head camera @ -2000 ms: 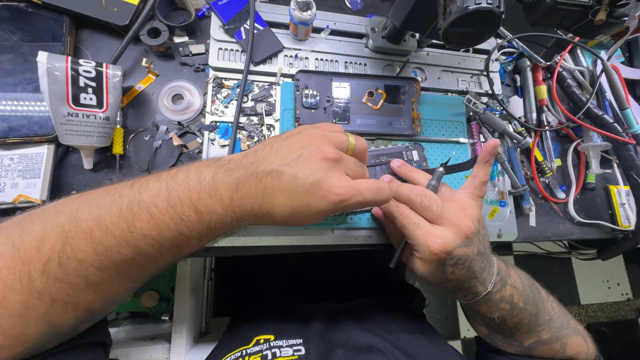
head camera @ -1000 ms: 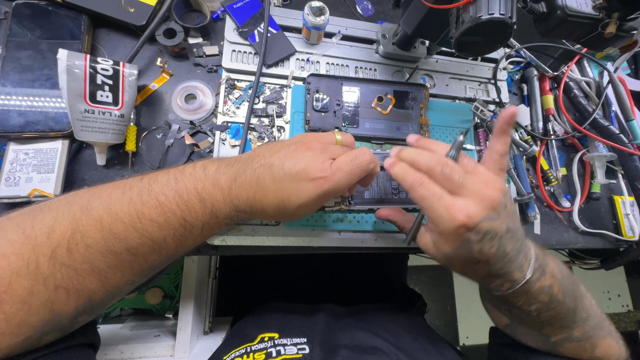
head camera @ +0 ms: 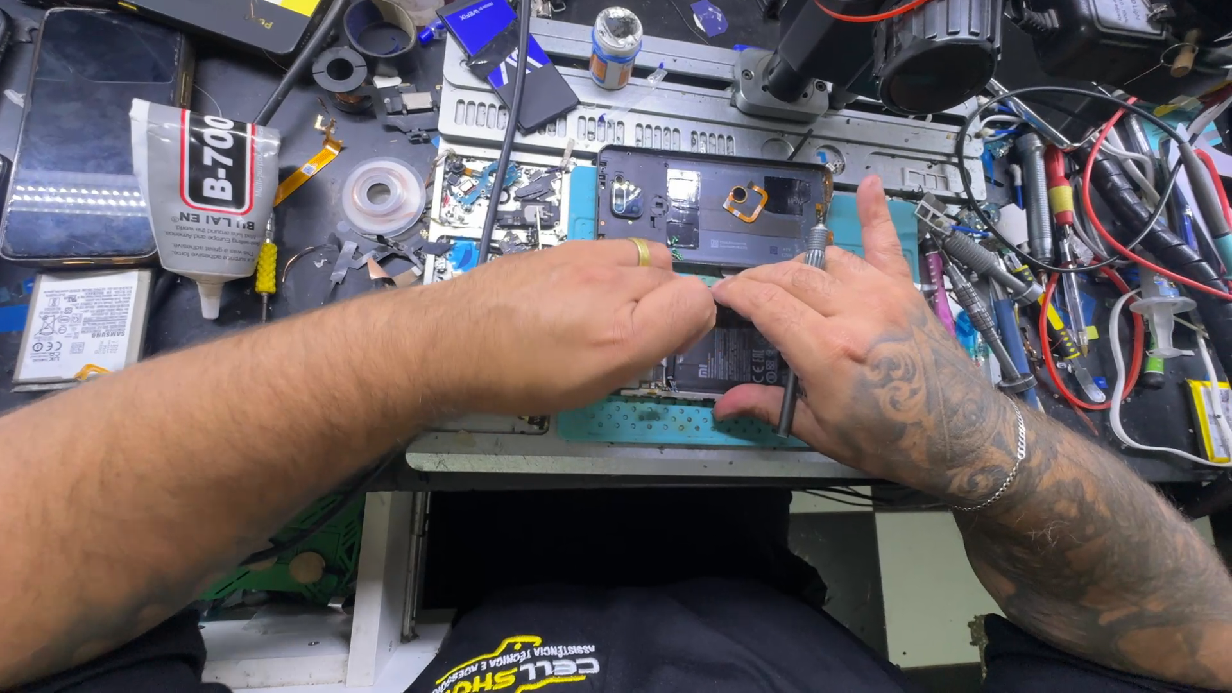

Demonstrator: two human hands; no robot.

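A phone body with a black battery (head camera: 736, 356) lies on the teal mat (head camera: 664, 422), mostly under both hands. My left hand (head camera: 587, 318), with a ring, has its fingers curled over the upper left of that phone; anything between the fingertips is hidden. Against them rest the fingertips of my right hand (head camera: 833, 327), its thumb at the phone's lower edge and one finger raised. A slim tool with a knurled metal end (head camera: 816, 248) runs through the right hand, its dark shaft showing below the palm. Just beyond lies a dark phone back cover (head camera: 707, 207) with an orange flex part (head camera: 746, 202).
Left are a B-7000 glue tube (head camera: 207, 192), a phone (head camera: 91, 135), a loose battery (head camera: 82, 322) and a tape roll (head camera: 383, 196). A parts tray (head camera: 500, 202) adjoins the mat. Behind stand a small bottle (head camera: 616, 48) and a microscope (head camera: 938, 53). Tools and cables (head camera: 1059, 250) crowd the right.
The black strip beside my right fingers two seconds ago is no longer visible. My right fingertips have moved up to my left ones, and the phone's battery now shows below them.
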